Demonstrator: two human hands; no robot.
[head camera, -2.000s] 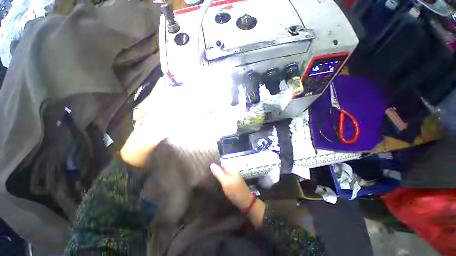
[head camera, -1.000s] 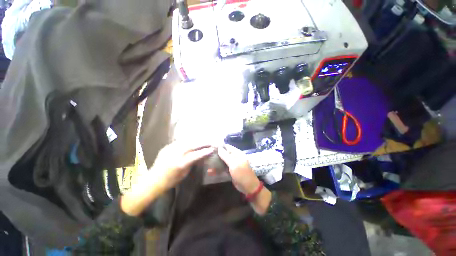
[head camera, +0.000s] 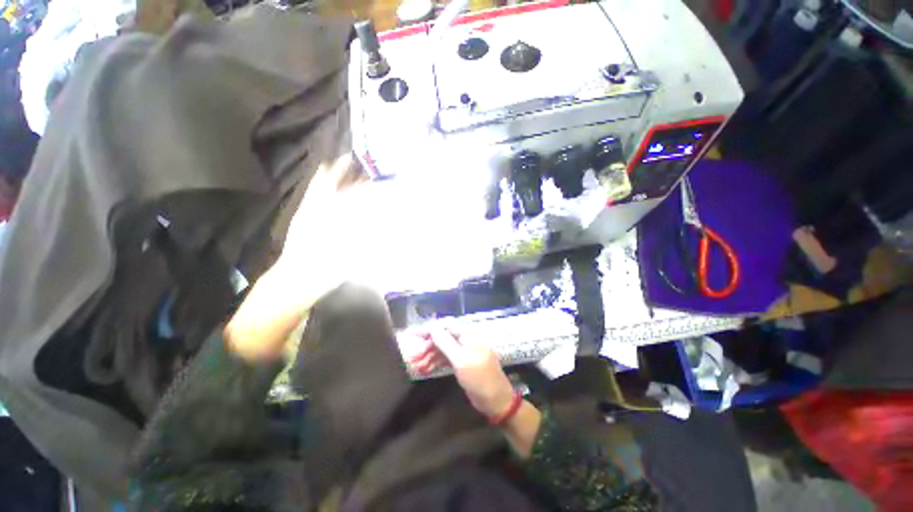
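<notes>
A grey-brown garment piece (head camera: 350, 360) runs from my lap up to the glaring white light at the needle area of the white overlock machine (head camera: 551, 60). My left hand (head camera: 300, 250) reaches over the cloth left of the needle area; its fingers are washed out by the glare, so its grip cannot be told. My right hand (head camera: 466, 365) is at the table's front edge, right of the cloth, fingers bent; whether it holds anything cannot be told. The presser foot is hidden by the glare.
A grey-brown garment pile (head camera: 200, 190) with darker parts lies left. Red-handled scissors (head camera: 716, 262) lie on a purple cloth (head camera: 771, 240) at right. A dark strap (head camera: 588, 305) crosses the table edge. A blue scrap bin (head camera: 741, 385) and red cloth (head camera: 861, 440) are lower right.
My left hand has moved up and left, away from my right hand, into the glare. My right hand has moved slightly down. The cloth no longer covers the dark plate near the front edge.
</notes>
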